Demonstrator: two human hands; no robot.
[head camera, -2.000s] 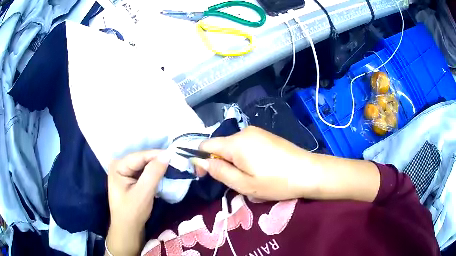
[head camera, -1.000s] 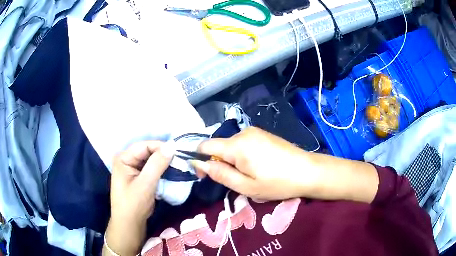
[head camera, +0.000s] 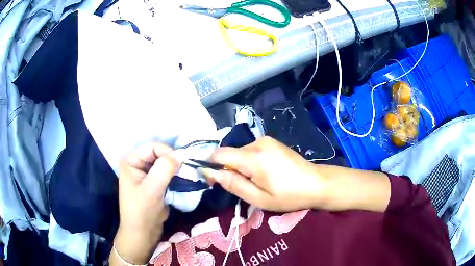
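Note:
My left hand (head camera: 146, 187) pinches the seam edge of the navy garment piece (head camera: 78, 171) and its white panel (head camera: 130, 88) between thumb and fingers. My right hand (head camera: 260, 174) holds a short, dark, pointed tool (head camera: 204, 164) with a bit of orange at its base. Its tip points left, close to my left fingertips, at the pale and dark seam edge (head camera: 190, 183). Most of the tool is hidden in my right fingers, so I cannot tell if it is a seam ripper or tweezers.
Scissors with green and yellow handles (head camera: 249, 50) lie on the white table beside a phone (head camera: 307, 5). A ruler tape (head camera: 250, 72) runs along its edge. A white cable (head camera: 339, 93) hangs over a blue crate (head camera: 359, 148) with bagged orange fruit (head camera: 402, 122). Light cloth (head camera: 26, 130) is heaped left.
The view has shifted slightly, so the table things and crate sit a little further right. Both hands keep their hold at the seam, with only small finger movement.

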